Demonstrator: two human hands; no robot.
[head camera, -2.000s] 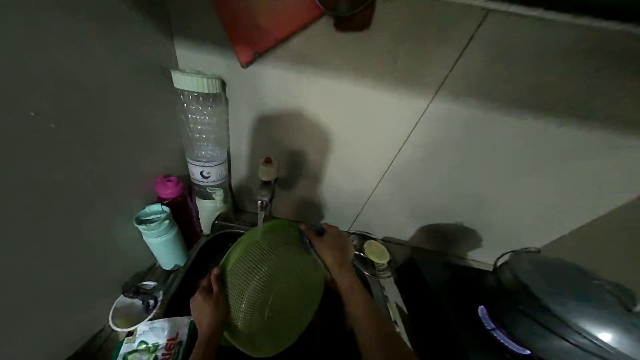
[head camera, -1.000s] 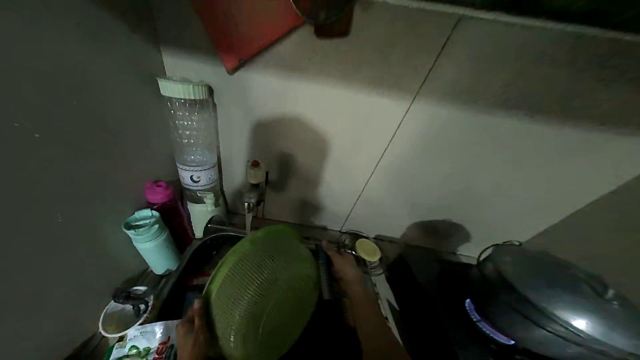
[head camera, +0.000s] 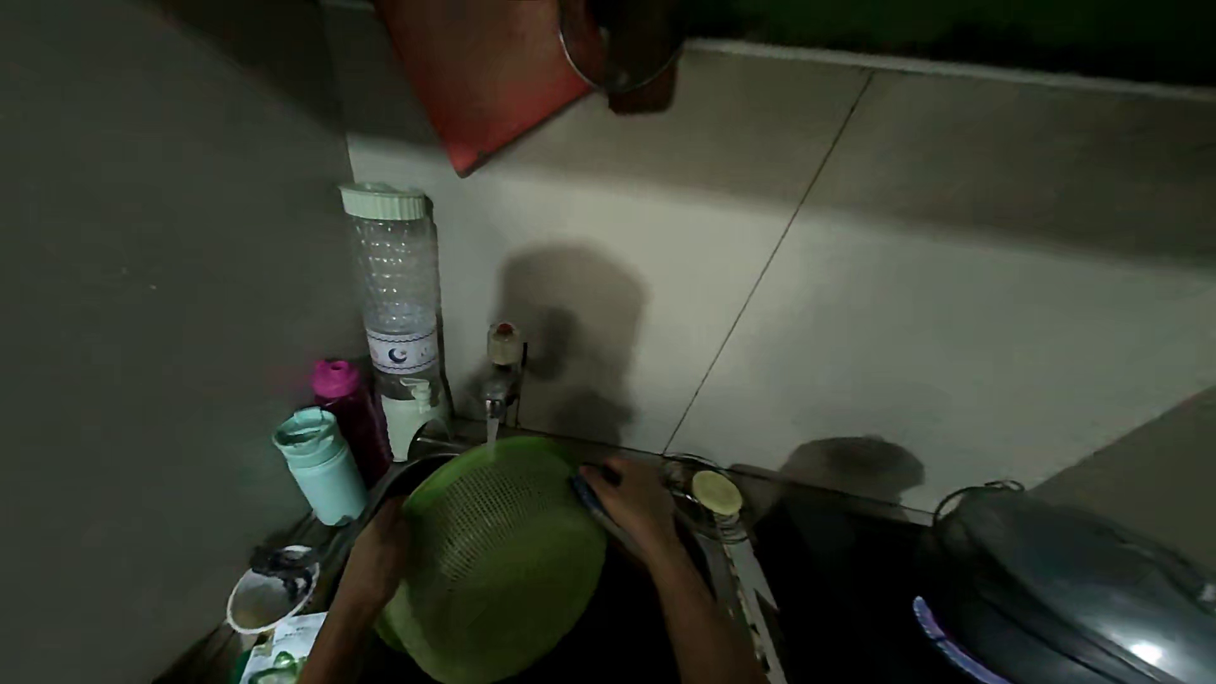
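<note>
A green plastic colander (head camera: 503, 560) is tilted over the dark sink, its perforated side showing. Water runs from the metal faucet (head camera: 498, 385) onto its upper rim. My left hand (head camera: 385, 541) grips the colander's left edge, with the fingers partly hidden behind it. At the right edge is my right hand (head camera: 632, 503), its fingers around a dark, bluish item that I cannot identify, close against the colander's rim.
Left of the sink stand a clear dispenser bottle (head camera: 394, 275), a magenta bottle (head camera: 351, 408), a turquoise tumbler (head camera: 323, 470) and a white tub (head camera: 271, 594). To the right, a lidded pot (head camera: 1073, 579) sits over a blue burner flame (head camera: 940, 636). A red board (head camera: 484, 76) hangs above.
The colander has turned and tilted between my hands, and its upper rim is under the faucet's stream now. My right hand has shifted along its right side.
</note>
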